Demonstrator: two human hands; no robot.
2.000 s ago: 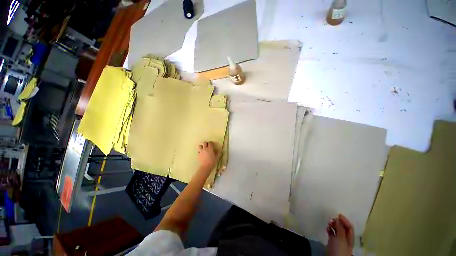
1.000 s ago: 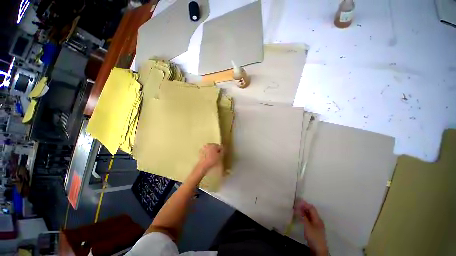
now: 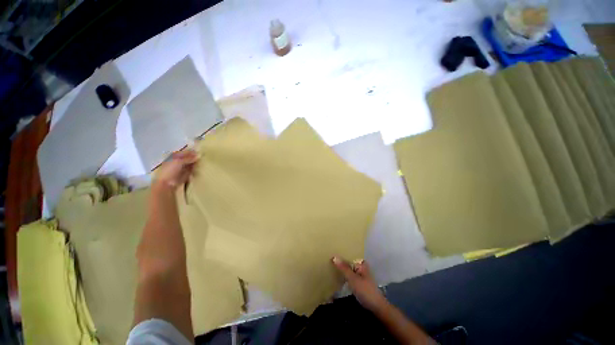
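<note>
A khaki leather panel (image 3: 290, 202) with a notched edge is held between my two hands, bent and slanting over the grey card. My left hand (image 3: 179, 168) grips its upper left part. My right hand (image 3: 354, 273) holds its lower edge, with the thumb on top. The khaki pile of panels (image 3: 111, 256) lies to the left, partly behind my left forearm. A staggered row of panels (image 3: 472, 168) lies to the right, overlapping like steps, with thin yellow edges at the bottom.
A brighter yellow pile (image 3: 47, 283) is at far left. Grey card sheets (image 3: 168, 111) and a black mouse-shaped object (image 3: 107, 96) lie upper left. A small bottle (image 3: 279, 39) stands on the white top. A black crumpled object (image 3: 464, 53) and a white tub (image 3: 522, 27) on a blue tray (image 3: 539, 52) are upper right.
The view has turned right, showing the staggered row and tray. My left hand has moved a panel off the pile to the right. My right hand has taken hold of it too.
</note>
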